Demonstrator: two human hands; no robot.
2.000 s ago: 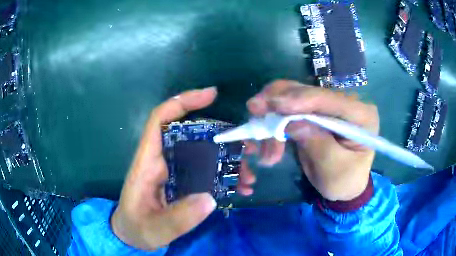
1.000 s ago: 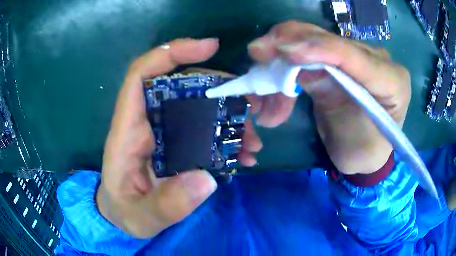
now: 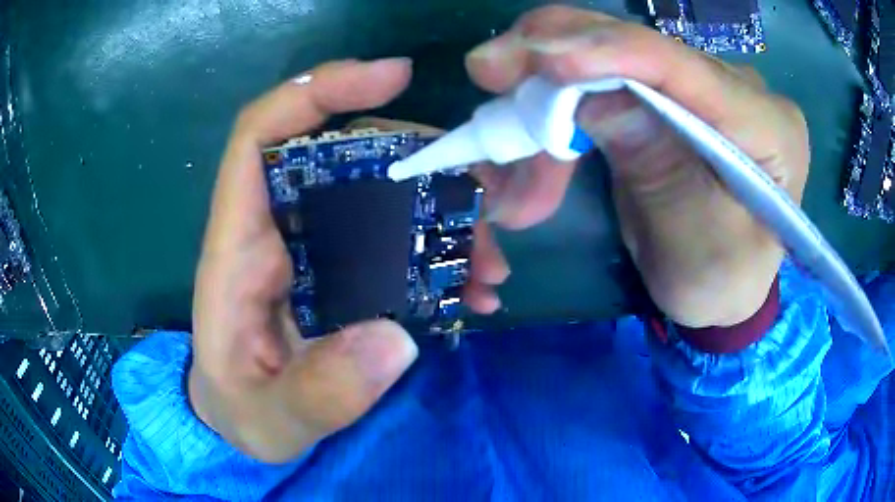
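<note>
My left hand (image 3: 265, 294) holds a blue circuit board (image 3: 432, 294) by its edges, thumb at the near edge, fingers round the far and right sides. A black ridged heatsink (image 3: 358, 255) covers most of its face. My right hand (image 3: 677, 167) grips a white glue tube (image 3: 765, 201) that curves down to the right. The tube's white tapered nozzle (image 3: 461, 145) points left, its tip at the heatsink's far right corner. A blue collar patch (image 3: 581, 140) shows at the nozzle's base. I cannot tell whether glue is on the corner.
Another board (image 3: 711, 25) lies on the green mat (image 3: 128, 196) at the top right, cut off by the edge. More boards (image 3: 868, 157) lie at the far right and at the left edge. A dark perforated crate (image 3: 59, 402) is at the lower left.
Both hands with the board and tube have risen in the picture and look larger. The nozzle tip stays near the heatsink's far right corner. Boards on the bench have shifted up in view.
</note>
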